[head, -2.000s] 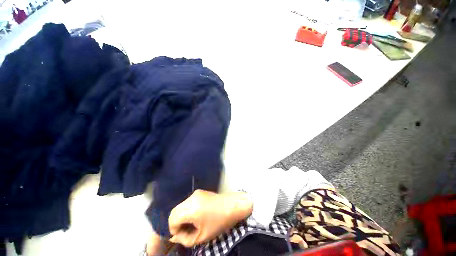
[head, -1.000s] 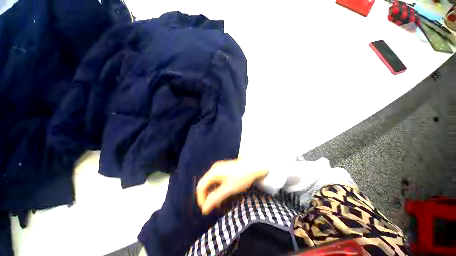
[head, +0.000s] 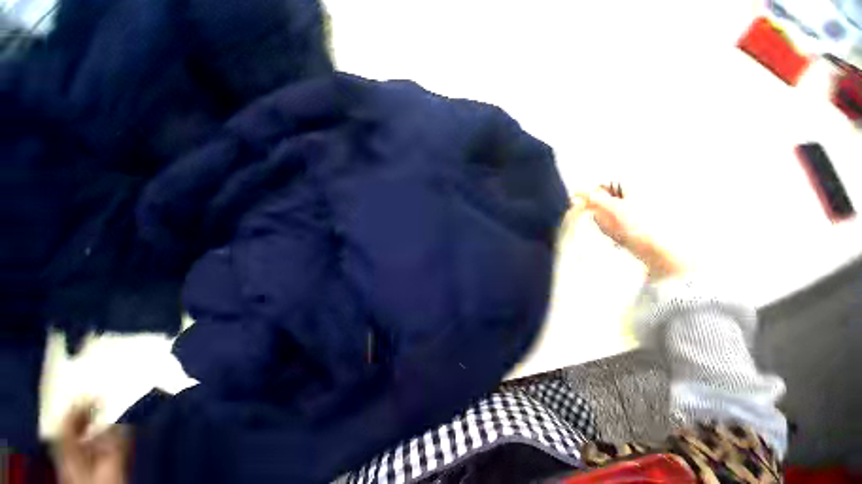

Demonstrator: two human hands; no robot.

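A dark navy padded jacket (head: 406,227) lies bunched on the white table in front of me. My right hand (head: 619,227) is at its right edge, with the fingertips pinched at the fabric. A small dark bit shows by these fingers, too blurred to name. My left hand (head: 90,454) is blurred at the lower left, cut off by the picture's bottom edge. It is at the end of a navy sleeve (head: 217,440) that runs across the near side, and its fingers close on the fabric there. A short pale line shows on the jacket's near part.
More navy garment (head: 113,170) covers the left of the white table (head: 662,85). A red packet (head: 775,50), a phone-like dark rectangle (head: 825,182) and a red-black cloth item (head: 848,90) lie at the right. Grey floor (head: 822,331) shows beyond the table edge.
My right hand has moved from the near sleeve up and right to the jacket's edge. My left hand has come into view at lower left. The sleeve now runs leftward, and the jacket spreads wider.
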